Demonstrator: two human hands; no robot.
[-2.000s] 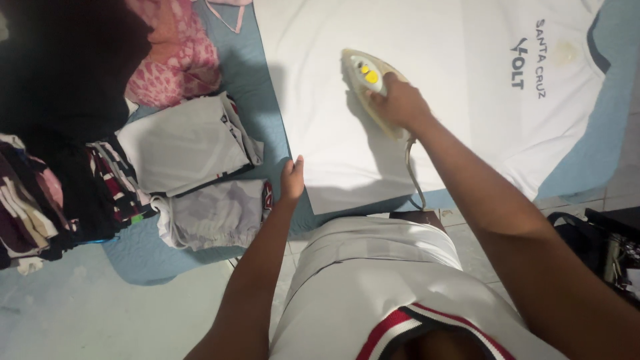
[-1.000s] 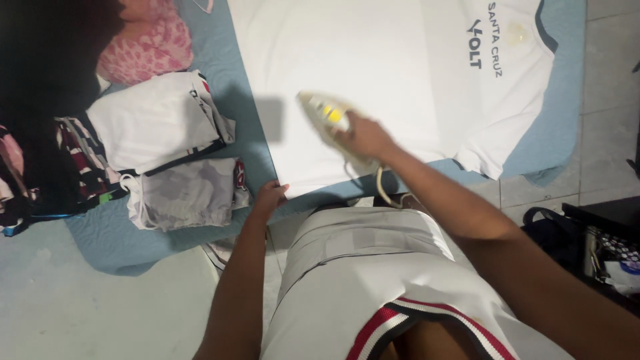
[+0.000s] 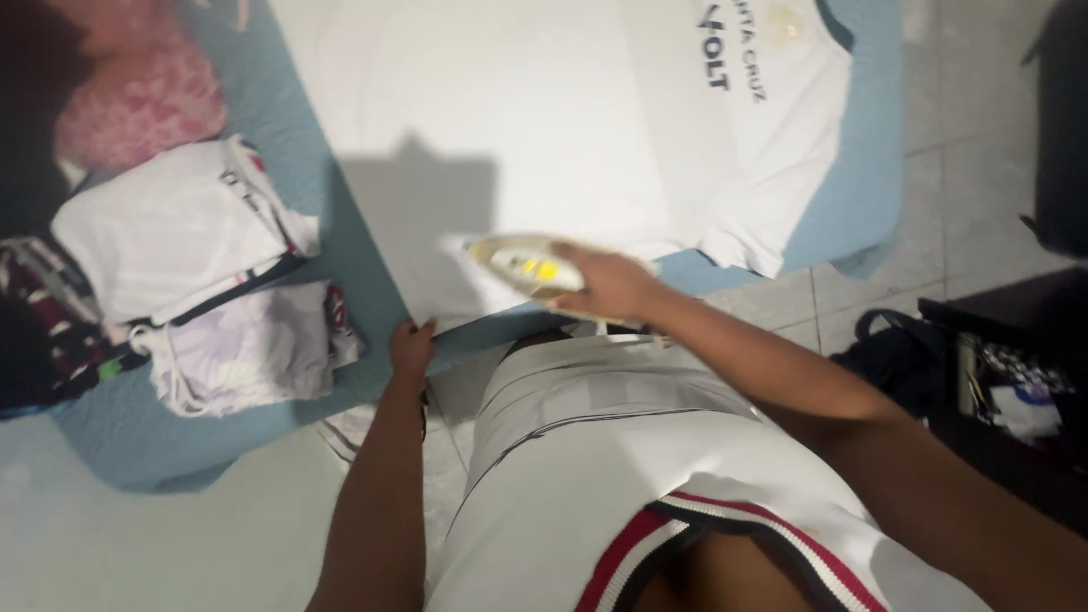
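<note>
A white shirt with dark lettering (image 3: 544,127) lies spread flat on a surface covered in blue cloth (image 3: 858,170). My right hand (image 3: 608,285) grips a clothes iron (image 3: 527,268) by its handle, over the shirt's near edge, its tip pointing left. The iron is pale with a yellow part on top. At the shirt's near left corner, my left hand (image 3: 413,344) pinches the fabric between thumb and fingers. The iron's soleplate is hidden from above.
Left of the shirt lie folded white clothing (image 3: 178,229), a folded pale patterned garment (image 3: 255,348), pink patterned fabric (image 3: 144,110) and a dark multicoloured clothes pile (image 3: 42,331). A dark bag (image 3: 892,348) and an open container with small items (image 3: 1020,399) stand at the right.
The iron in my right hand has moved from the middle of the shirt to its near edge. My left hand, at the shirt's corner in both earlier frames, remains there.
</note>
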